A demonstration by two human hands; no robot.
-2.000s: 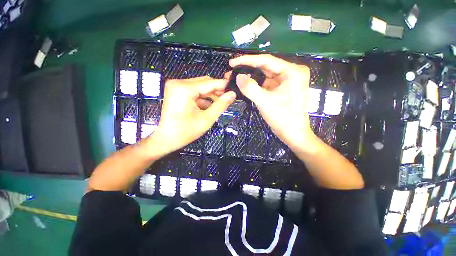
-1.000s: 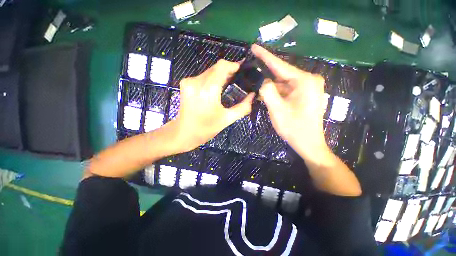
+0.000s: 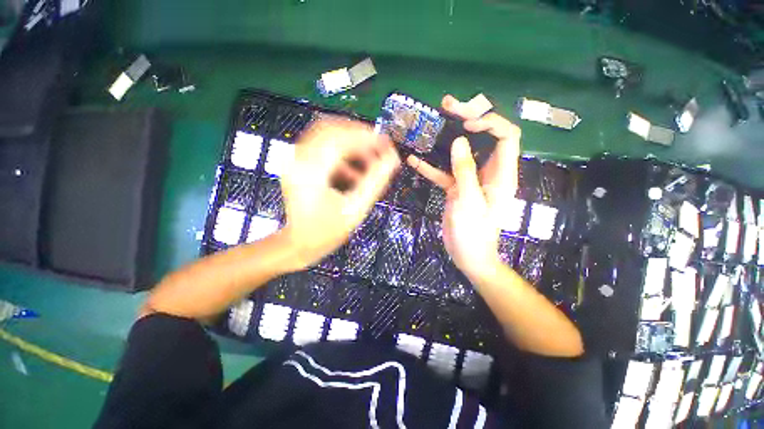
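Observation:
A blue circuit board (image 3: pixel 412 123) with silver components shows at the left end of a dark housing (image 3: pixel 452 141). My right hand (image 3: pixel 479 188) holds the housing between thumb and fingers above the compartment tray. My left hand (image 3: pixel 335 180) is blurred, its fingertips close to the board's lower left edge; whether they touch or grip it cannot be told. The black compartment tray (image 3: pixel 394 312) lies below both hands, with white squares (image 3: pixel 245 151) in some pockets.
Two-part white and grey pieces (image 3: pixel 549 113) lie on the green bench (image 3: pixel 251 46) beyond the tray. A parts tray (image 3: pixel 670 323) crowded with long white pieces is at right. A matt black box (image 3: pixel 100 197) is at left. Small dark units (image 3: pixel 618 70) lie at far right.
The blue board with its components now shows beside the housing. My left hand has drawn slightly away from my right hand. The view has shifted, so more bench shows beyond the tray.

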